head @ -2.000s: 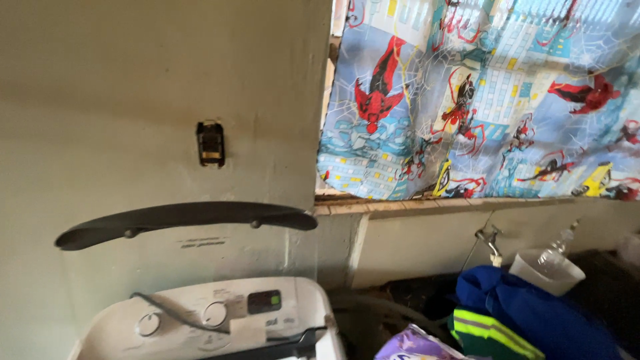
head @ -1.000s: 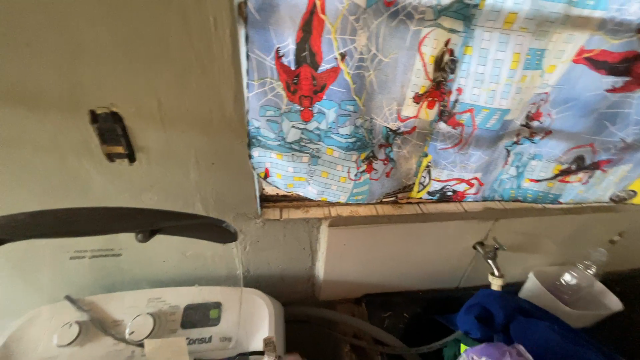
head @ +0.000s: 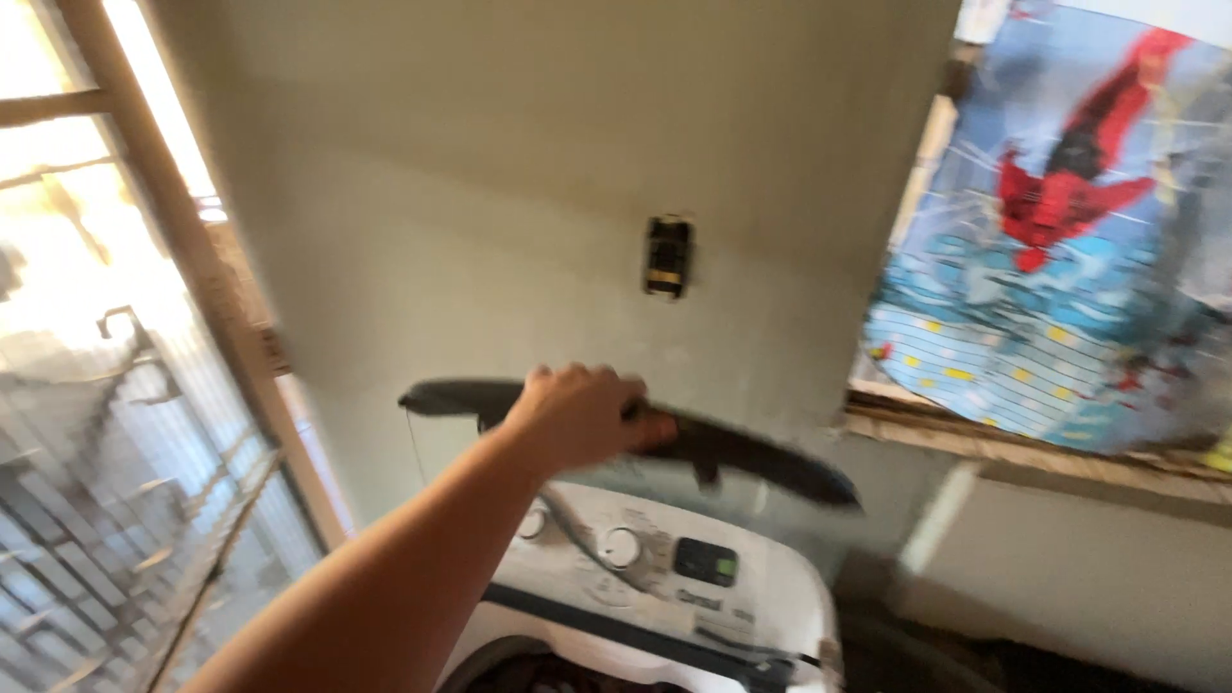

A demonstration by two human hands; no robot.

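My left hand (head: 587, 414) reaches in from the lower left. It is closed around the middle of the dark curved edge strip (head: 770, 457) of a washing machine's raised, see-through lid, with the thumb on the near side. Below the hand stands the white washing machine (head: 808, 587), whose control panel has round knobs (head: 619, 548) and a small dark display (head: 705, 561). A dark cord lies across the panel. Dark contents show in the tub opening (head: 549, 669) at the bottom edge. My right hand is out of view.
A dark wall outlet (head: 669, 255) sits above the lid. At the right, a printed curtain (head: 1039, 318) hangs over a window with a rough sill (head: 1020, 443). A wooden-framed door or window (head: 221, 308) stands at the left, bright behind it.
My left hand has come into view and taken hold of the lid's dark edge. The view has swung left, so the tap and the blue cloth are out of frame.
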